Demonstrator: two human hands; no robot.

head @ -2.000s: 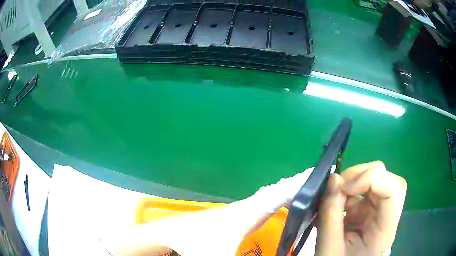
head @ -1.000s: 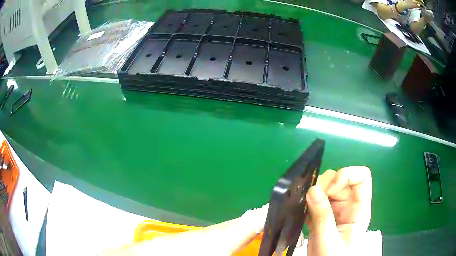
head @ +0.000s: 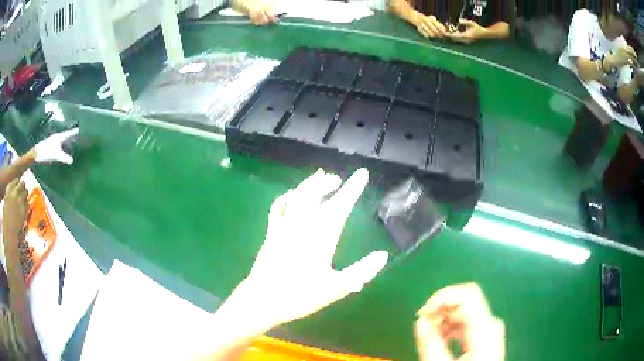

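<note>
My left hand (head: 311,243), overexposed white, is over the green belt with fingers spread, open and empty. A dark phone housing (head: 409,215), blurred, is just beyond its fingertips, in front of the black tray stack; whether it lies flat on the belt is unclear. My right hand (head: 462,324) is at the lower edge, partly cut off, with fingers curled together. A reddish-brown patch shows between its fingers; I cannot tell if it is a held part. The orange tray (head: 303,350) shows only as a strip below my left wrist. The white sheet (head: 134,317) is left of it.
Black pocket trays (head: 360,123) are stacked beyond the belt, with clear-wrapped grey items (head: 205,84) beside them. Another housing (head: 611,301) lies at far right. Another person's gloved hand (head: 56,147) reaches over the belt at left, near an orange tray (head: 39,233). Other people sit across.
My left hand has let go of the housing and opened, reaching forward over the belt. The housing is now farther away. My right hand is apart from it and lower. The view has tilted up.
</note>
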